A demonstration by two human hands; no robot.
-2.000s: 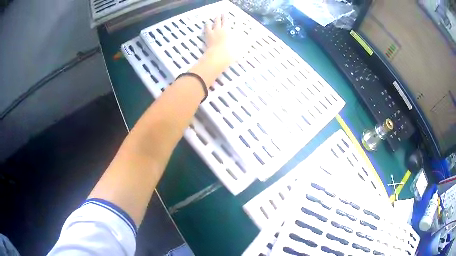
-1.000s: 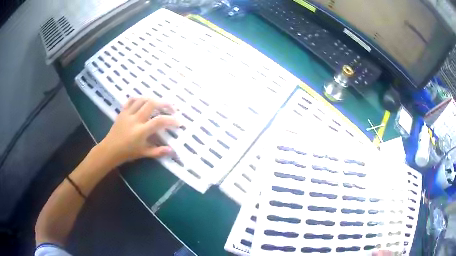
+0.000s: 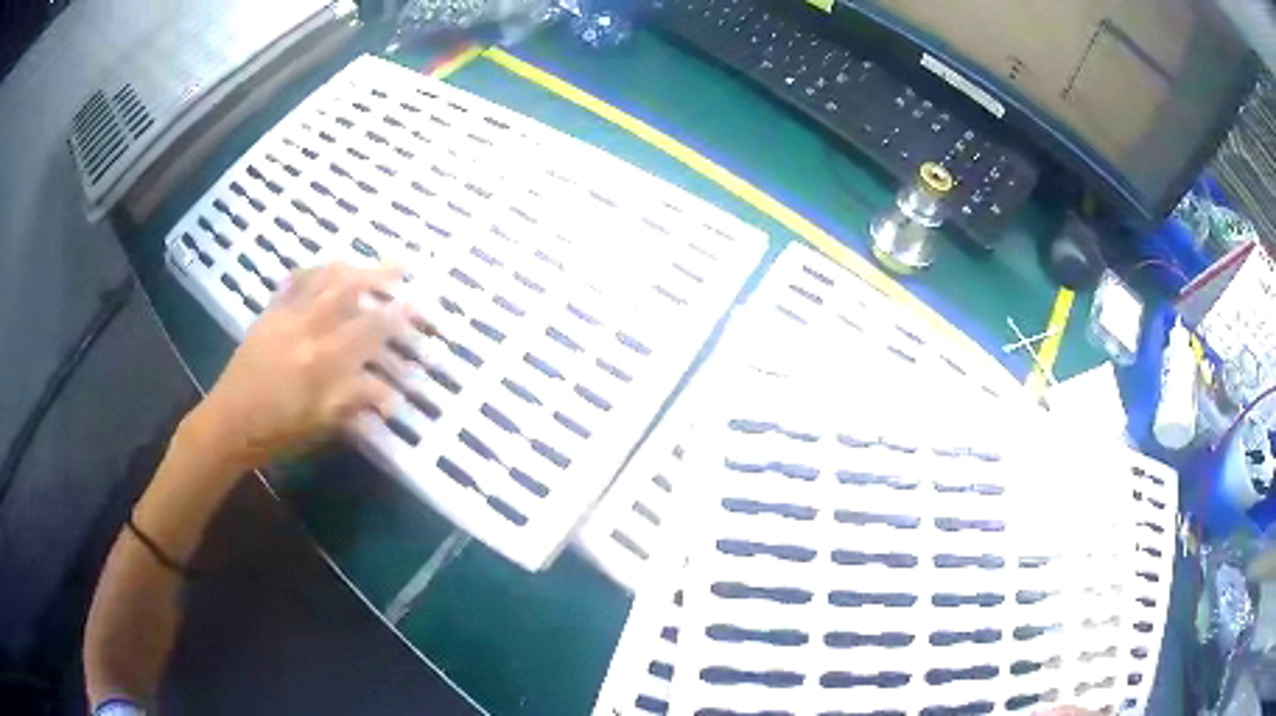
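A white foam tray (image 3: 483, 210) with rows of dumbbell-shaped slots lies on the green mat at the left. My left hand (image 3: 315, 350) is over its front left part, fingers bent and somewhat blurred; I cannot tell if it holds anything. More white slotted trays overlap at the right, the top one (image 3: 812, 532) with dark slots and a bright glare. Only a blurred fingertip of my right hand (image 3: 1071, 711) shows at the bottom edge, cut off by the frame.
A black keyboard (image 3: 840, 98) and a monitor stand at the back right. A small clear bottle with a brass-coloured top (image 3: 910, 224) stands before the keyboard. A white bottle (image 3: 1178, 399) and blue containers are at the right. Yellow tape (image 3: 644, 126) crosses the green mat.
The view has shifted. My left hand has moved from the far part of the left tray to its near left side. The left trays now line up more closely as one stack.
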